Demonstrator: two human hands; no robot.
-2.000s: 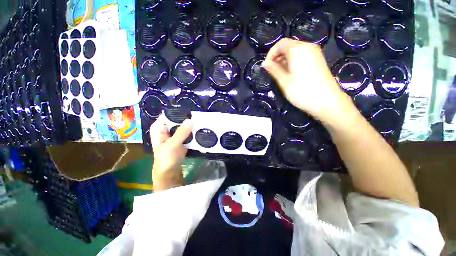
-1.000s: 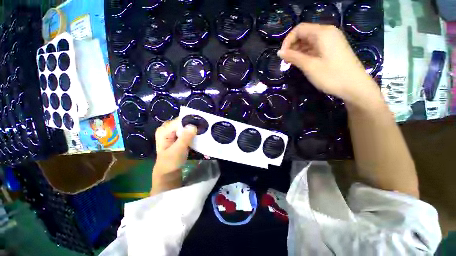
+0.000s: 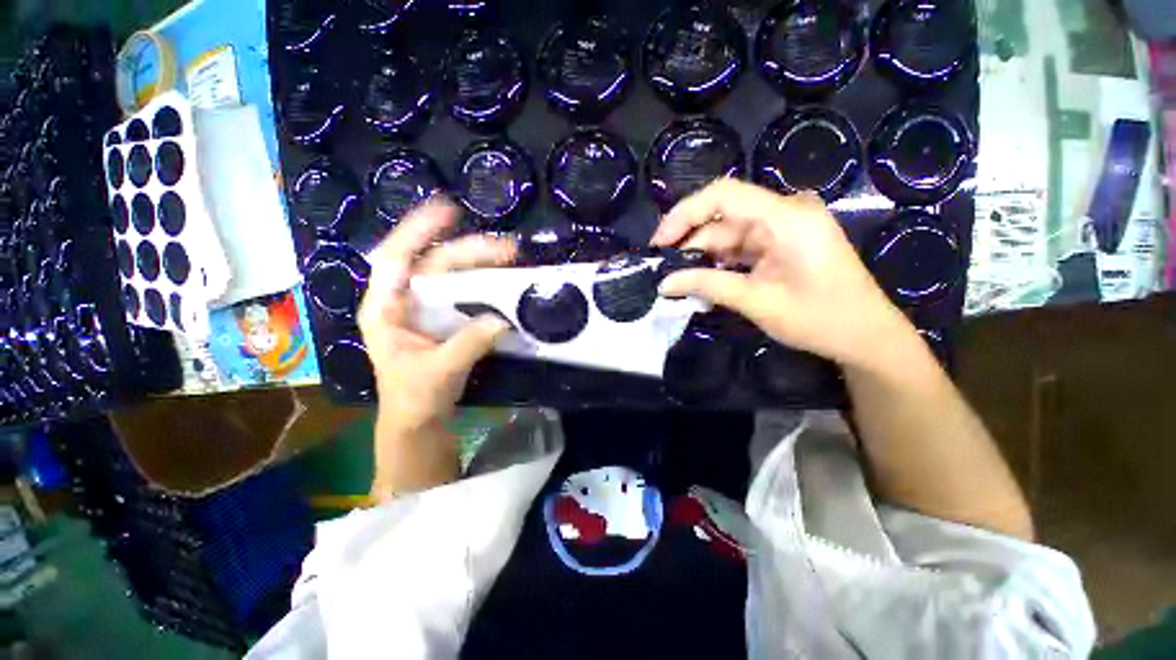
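My left hand (image 3: 419, 322) grips the left end of a white label sheet (image 3: 606, 346) with a row of round black labels (image 3: 553, 313), held above the black tray's near part. My right hand (image 3: 761, 264) pinches at the sheet's right end, thumb and forefinger around the rightmost label, which is partly hidden; whether it has come off the sheet I cannot tell. Under and beyond the hands lies the black blister tray (image 3: 862, 200) with rows of glossy round black parts (image 3: 589, 170). Some parts show faint pale print; some at the right show bare rings.
Spare label sheets (image 3: 152, 213) and white paper (image 3: 239, 200) lie left of the tray, with a yellowish tape roll (image 3: 146, 67) behind. Stacked black trays (image 3: 52, 245) stand at far left. A dark purple object (image 3: 1118, 187) lies on printed sheeting at right. Brown cardboard (image 3: 206, 438) shows below left.
My right hand has come back from over the tray to the sheet's right end. My left hand has raised and tilted the sheet, its fingers now spread behind it.
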